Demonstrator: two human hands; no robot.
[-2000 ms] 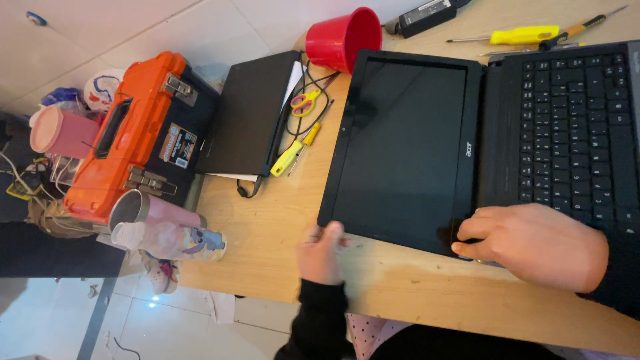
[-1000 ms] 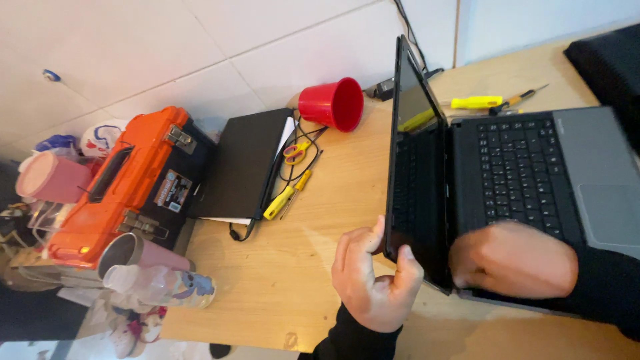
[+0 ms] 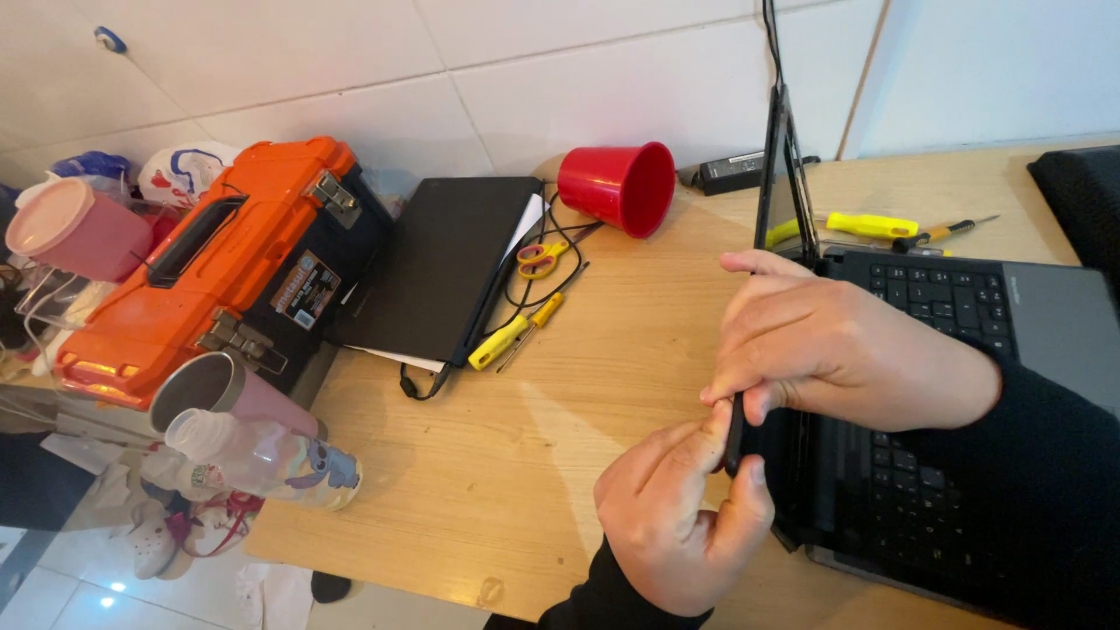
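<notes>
A black laptop stands at the right, its screen raised nearly edge-on to the view and its keyboard partly covered by my right arm. My left hand pinches the near part of the screen's edge between thumb and fingers. Just beyond it, my right hand grips the same edge, fingers curled over it. The two hands almost touch. Much of the lower screen and the hinge is hidden behind them.
Behind the laptop lie a power adapter, a yellow screwdriver and a smaller screwdriver. Leftward are a red cup, scissors, a closed black laptop, an orange toolbox and a clear bottle. A tiled wall borders the table.
The screen has gone from lying nearly flat to standing raised. My right hand has moved from the hinge area to the screen's edge, beside my left hand. The view has shifted.
</notes>
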